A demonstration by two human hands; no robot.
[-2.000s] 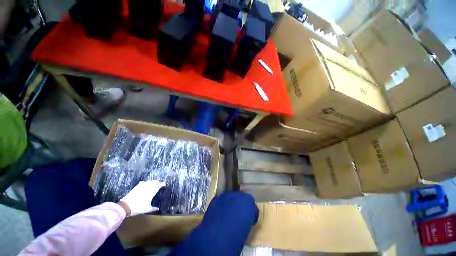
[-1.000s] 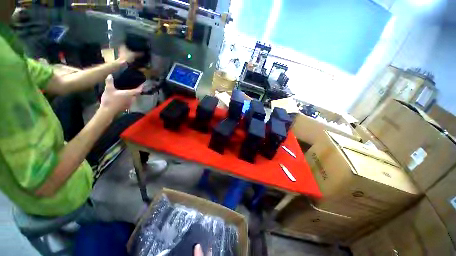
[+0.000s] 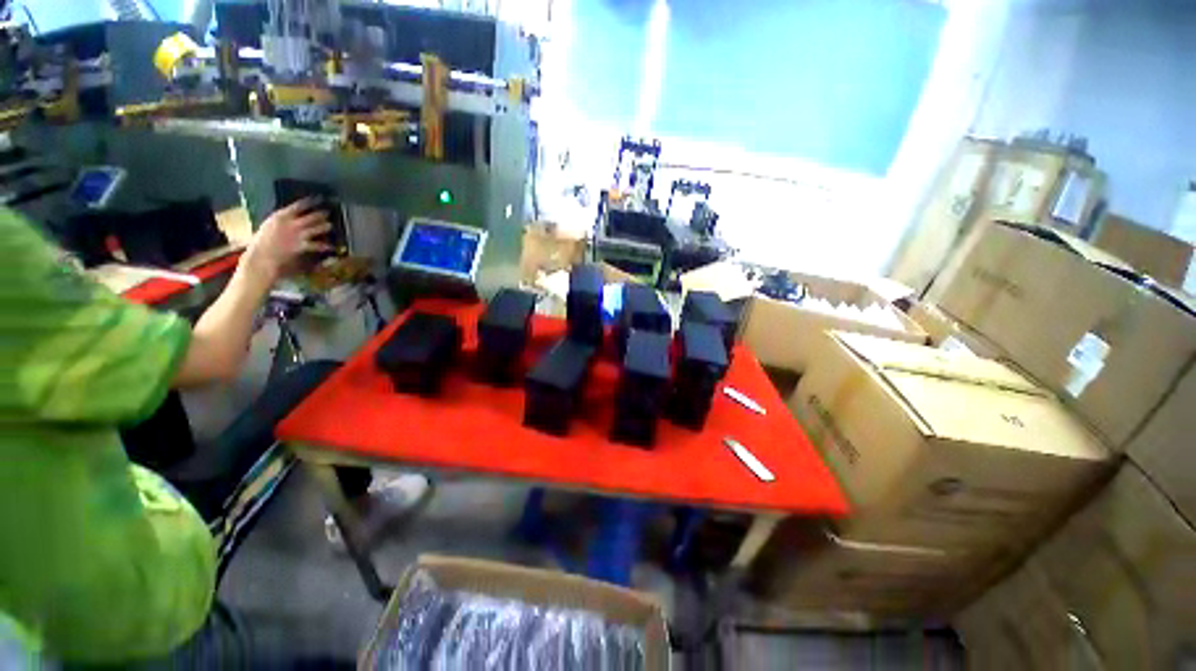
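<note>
Neither of my hands is in the picture. The open carton (image 3: 535, 585) is at the bottom edge, cut off by it. Clear crinkled plastic sleeves (image 3: 512, 636) with dark pieces stand in it in rows. Beyond it is the red-topped table (image 3: 459, 433). Several stacks of black cases stand on the table, one at the left (image 3: 420, 351), one at front centre (image 3: 559, 383) and one at front right (image 3: 641, 387). Two thin white-bladed tools (image 3: 749, 459) lie near the table's right edge.
A coworker in green (image 3: 99, 459) sits at the left, one hand at the press machine (image 3: 446, 171) with its blue screen (image 3: 441, 252). Large brown cartons (image 3: 938, 426) are stacked at the right. An open carton (image 3: 820, 321) stands behind the table's right side. Blue stool-like legs show below the table.
My view has risen from the carton to the table and machine. The gloved hand seen in the carton, then bare fingertips by a dark piece, are out of view. The coworker's arm has moved to the machine.
</note>
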